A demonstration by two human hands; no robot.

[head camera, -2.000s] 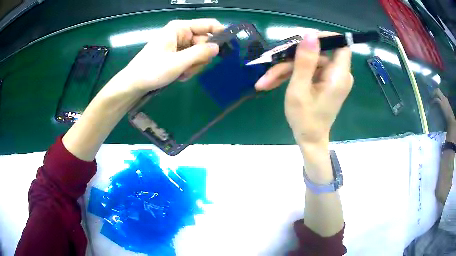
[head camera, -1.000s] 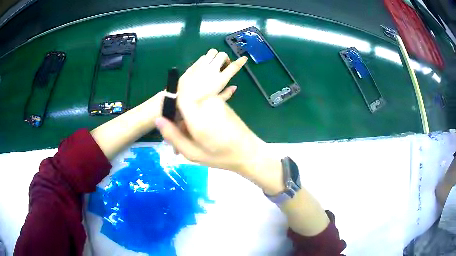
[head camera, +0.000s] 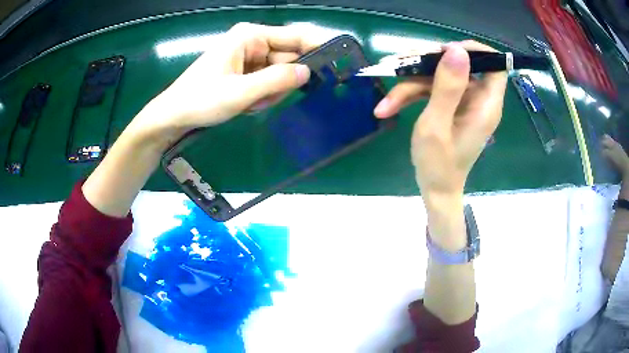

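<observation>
My left hand (head camera: 241,76) holds a phone middle frame (head camera: 272,195) by its upper left side, tilted above the green belt. Blue protective film (head camera: 327,120) covers the upper part of the frame's window. My right hand (head camera: 452,131) holds a black-handled pointed tool (head camera: 431,64) between thumb and fingers. Its silver tip is over the top end of the frame. A right fingertip is at the frame's right edge; whether it touches is hard to tell. A heap of peeled blue film (head camera: 207,276) lies on the white bench covering (head camera: 358,276).
The green conveyor belt (head camera: 145,172) carries two frames without blue film at left (head camera: 96,110) and one with blue film at right (head camera: 534,110). A pale strip (head camera: 576,124), a red tray (head camera: 576,45) and another person's arm (head camera: 615,207) are at far right.
My left hand has taken up the frame that lay on the belt. My right hand has moved right and up with the tool. The belt frames at left have shifted left.
</observation>
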